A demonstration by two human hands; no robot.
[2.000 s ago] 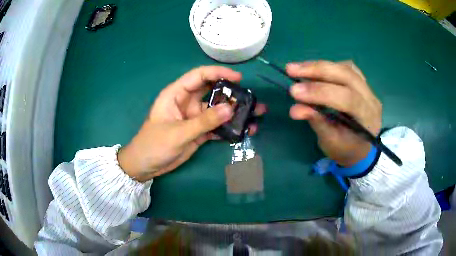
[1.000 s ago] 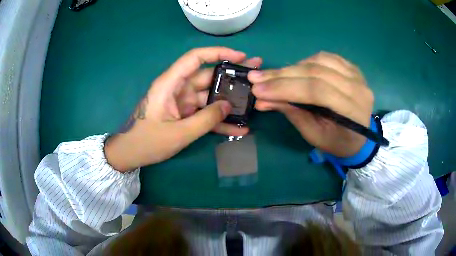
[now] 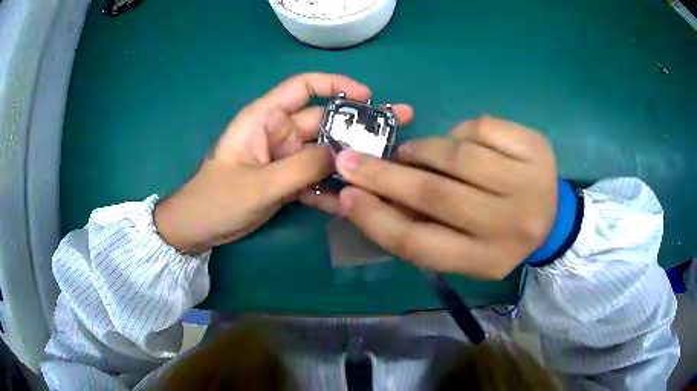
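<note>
My left hand (image 3: 264, 164) holds a black square watch housing (image 3: 359, 130) above the mat, its open side up with bright silvery internals. My right hand (image 3: 466, 198) is over the lower part of the housing, its fingertips touching it beside my left thumb. The black tweezers (image 3: 457, 309) stick out below my right hand towards the mat's front edge; their tips are hidden under the hand. A grey-brown square sheet with clear margins (image 3: 348, 248) lies on the mat below the hands, partly covered by my right hand.
A white round bowl (image 3: 336, 32) stands at the top, cut off by the frame. A dark housing (image 3: 120, 6) lies at the top left beside the white tray (image 3: 34, 153). A tiny pin-like bit (image 3: 662, 69) lies on the green mat (image 3: 489, 61) at right.
My right hand has moved down over the housing, and the tweezers' rear end has swung from pointing right to pointing down. The housing is tilted differently, and its internals now look bright silvery.
</note>
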